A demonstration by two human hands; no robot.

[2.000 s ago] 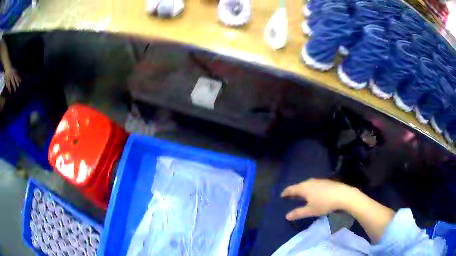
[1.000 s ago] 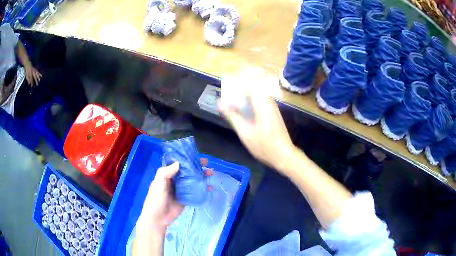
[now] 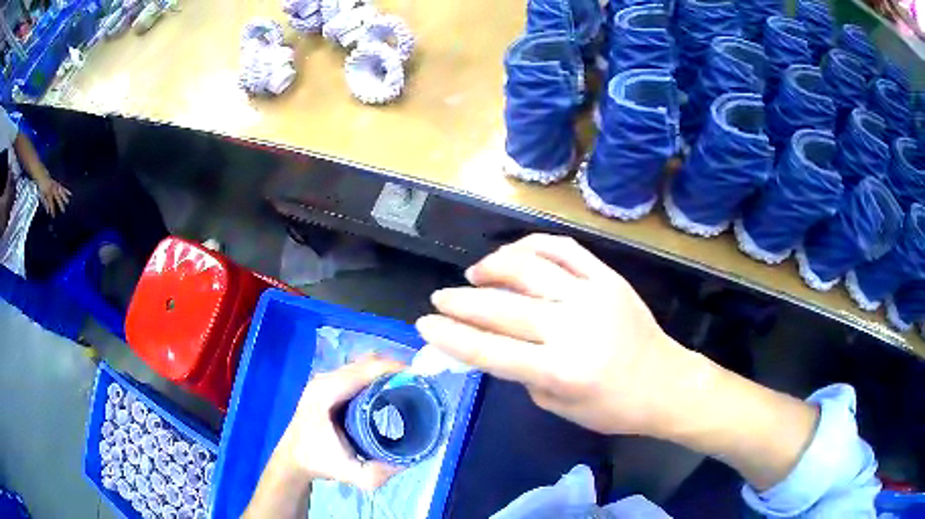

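Note:
My left hand (image 3: 330, 431) holds a hollow blue tube (image 3: 401, 418) above the large tray, its round open mouth facing up toward me. My right hand (image 3: 568, 340) is curled around the white glue bottle (image 3: 434, 361). Most of the bottle is hidden by the fingers. Its greenish tip is at the upper rim of the tube's mouth. Pale bumpy rings (image 3: 375, 71) lie loose on the bench. Blue tubes with pale bands at their lower ends (image 3: 631, 147) stand in rows on the bench at the right.
The tan bench (image 3: 446, 127) runs across the top. A blue tray (image 3: 340, 314) with a whitish liner is below my hands. A red stool (image 3: 183, 314) and a blue crate of pale rings (image 3: 152, 451) are at the left. Another person's hand (image 3: 53, 195) shows at the far left.
My left hand has turned the blue tube so its mouth faces up. My right hand has come down from the bench edge to the tube with the glue bottle. The view has shifted.

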